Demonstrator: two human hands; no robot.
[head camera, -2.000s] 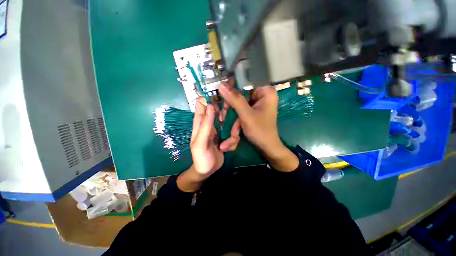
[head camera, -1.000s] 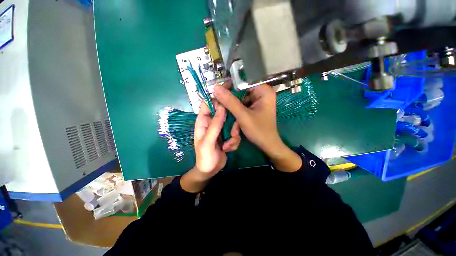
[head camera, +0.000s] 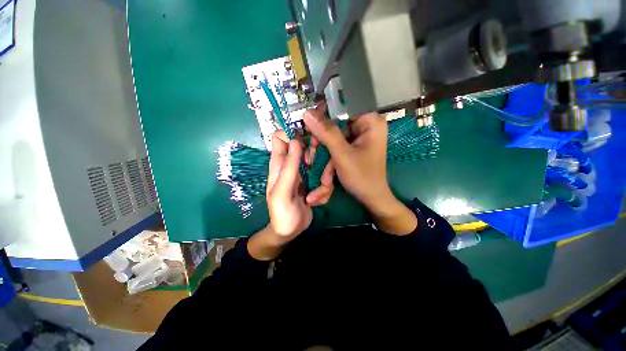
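A wide fan of dark green wires (head camera: 250, 171) lies on the bench under and on both sides of my hands, with silver-white tips at its left edge. My left hand (head camera: 287, 192) holds a few green strands (head camera: 274, 103) that stand out over the silver base plate (head camera: 257, 81). My right hand (head camera: 357, 158) has its thumb and finger at the small silver mechanism (head camera: 300, 106) under the machine head; its fingertips are partly hidden and I cannot tell what they pinch. A brass-coloured block (head camera: 296, 56) stands beside the mechanism.
The grey machine head (head camera: 384, 62) overhangs my right hand. A blue bin (head camera: 528, 223) with wire bundles is at right. A white-grey cabinet (head camera: 82, 123) stands at left, above a brown carton (head camera: 130, 308) of translucent plastic pieces. Clear tubing (head camera: 491, 113) runs at right.
The green strands over the plate shift slightly between frames. My hands stay at the mechanism with small finger movements. The whole view moves slightly with my head.
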